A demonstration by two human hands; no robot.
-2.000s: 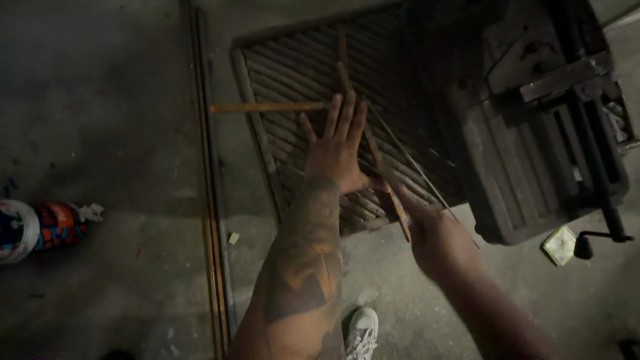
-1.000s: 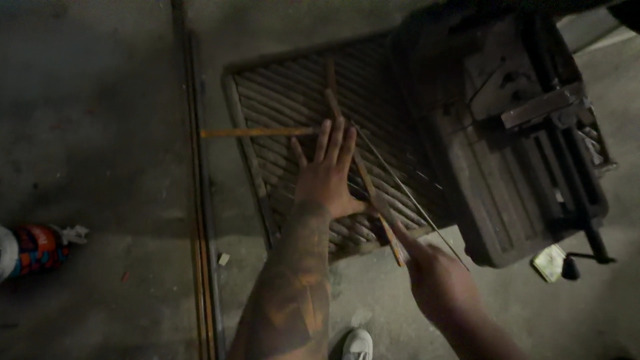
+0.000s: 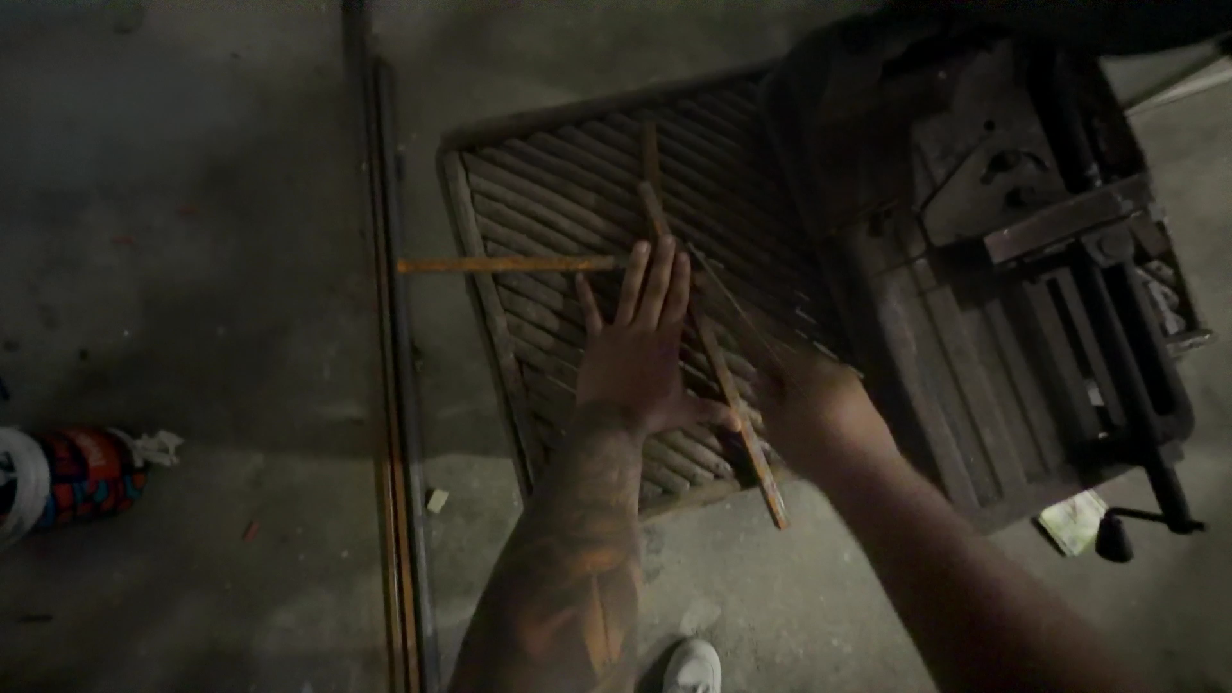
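A slatted wooden panel (image 3: 549,212) with diagonal slats lies in the middle, with rusty metal bars over it. My left hand (image 3: 640,356) is pressed flat with spread fingers, its thumb against a long rusty bar (image 3: 722,380). A second rusty bar (image 3: 510,264) runs left from near its fingertips, and a third rusty piece (image 3: 652,154) points up beyond them. My right hand (image 3: 818,414) is blurred and closed, right of the long bar. A thin rod (image 3: 733,300) runs from near my left fingertips toward it; whether the hand grips it cannot be made out.
A dark metal machine with a vise and crank (image 3: 1107,289) stands at the right. Long metal bars (image 3: 390,385) lie on the concrete floor at the left. Beyond them is a colourful wrapped bundle (image 3: 87,472). A shoe (image 3: 693,666) shows at the bottom, and a small packet (image 3: 1071,520) below the machine.
My right hand has moved up, off the lower part of the long bar it was near before. My left hand stays on the panel.
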